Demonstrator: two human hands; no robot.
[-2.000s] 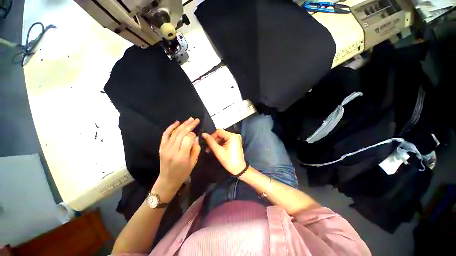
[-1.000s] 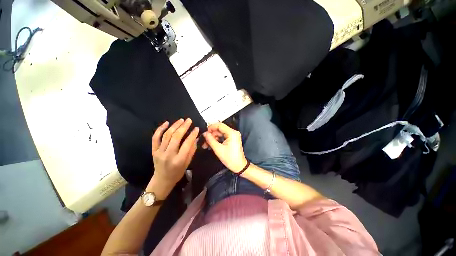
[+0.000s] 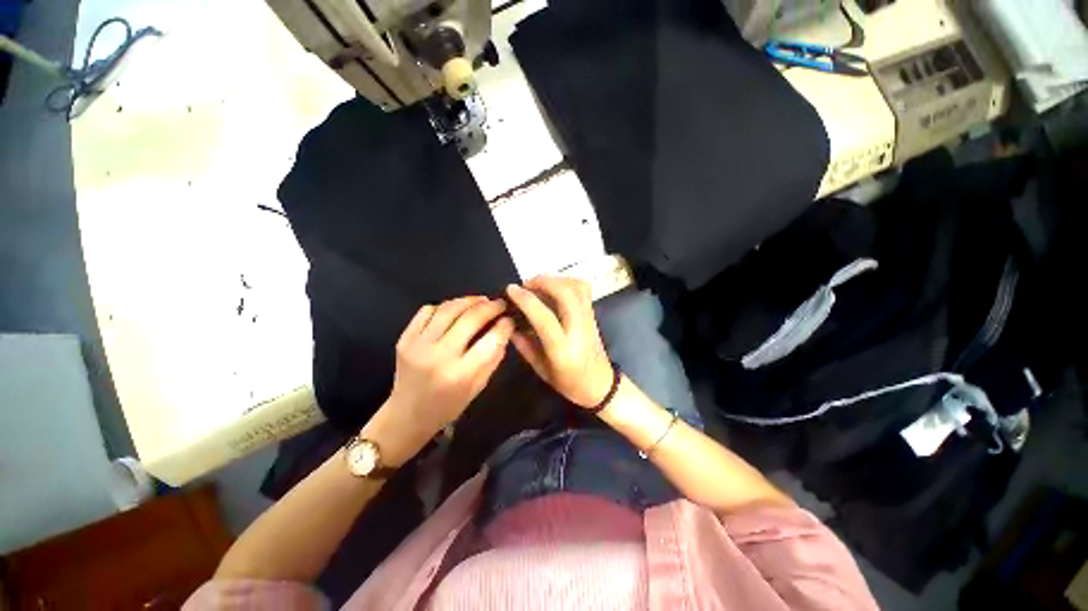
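A black garment panel (image 3: 382,221) lies on the table, its upper end at the presser foot (image 3: 455,119), its lower part hanging into the lap. My left hand (image 3: 451,358) holds the panel's right edge near the table's front edge. My right hand (image 3: 568,340) pinches the same edge beside it, fingers touching or nearly touching the left. The fingertips partly hide the pinched cloth. The sewing machine head (image 3: 382,42) stands above the panel's upper end.
A stack of black cut pieces (image 3: 680,143) lies right of the needle. Blue thread snips (image 3: 815,56) lie beyond it, beside the control panel (image 3: 937,72). A heap of black cloth (image 3: 835,454) with white strips hangs at the right. A red-brown cabinet or stool (image 3: 125,555) is at lower left.
The view has shifted. My left fingers, spread on the cloth before, are now drawn in at its edge. My right hand has moved slightly up along the edge, close against the left.
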